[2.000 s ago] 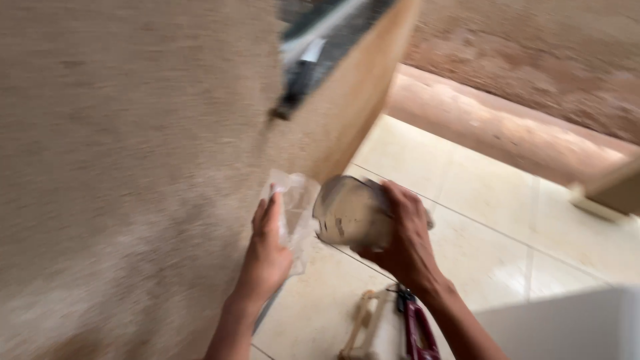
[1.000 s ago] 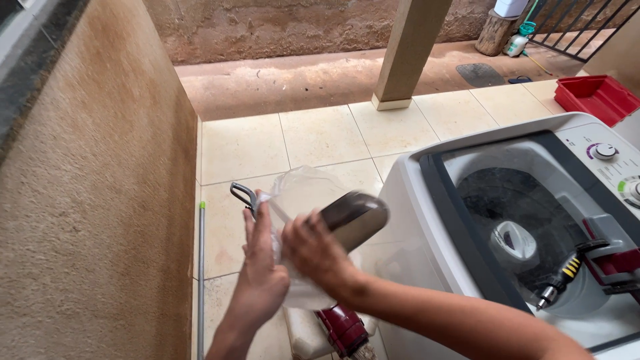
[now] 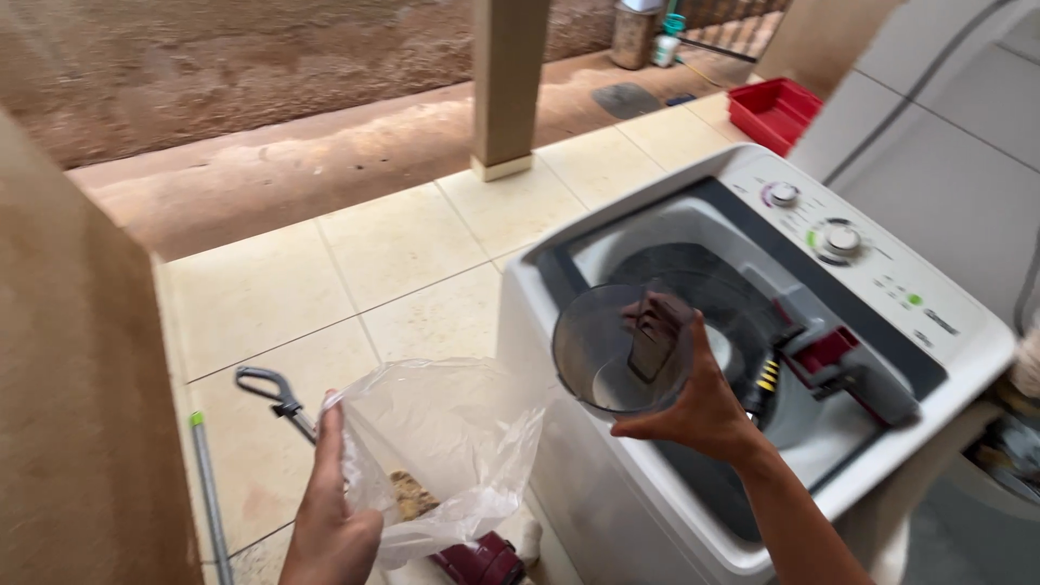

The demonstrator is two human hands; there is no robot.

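Observation:
My left hand (image 3: 333, 504) grips the rim of a clear plastic bag (image 3: 455, 447) at the lower middle, its mouth spread wide; a brownish clump (image 3: 413, 494) shows through or inside it. My right hand (image 3: 699, 398) holds a smoky transparent plastic cup-like container (image 3: 609, 349) by its side, over the near edge of the top-loading washing machine (image 3: 569, 487). The container's round opening faces left toward me, and little shows inside. A dark red and grey appliance part (image 3: 829, 357) rests across the machine's tub opening, with a black and yellow handled tool (image 3: 765, 382) beside it.
On the tiled floor lie a dark red appliance piece (image 3: 479, 561) and a grey handle on a tube (image 3: 272, 390). A grey pole with a green tip (image 3: 208, 496) lies by the left wall. Farther off are a square post (image 3: 508, 89) and a red plastic tray (image 3: 772, 114).
My right hand has moved away from the bag to the right with the container, now over the washing machine. My left hand still holds the bag, now spread wider. The view has turned right.

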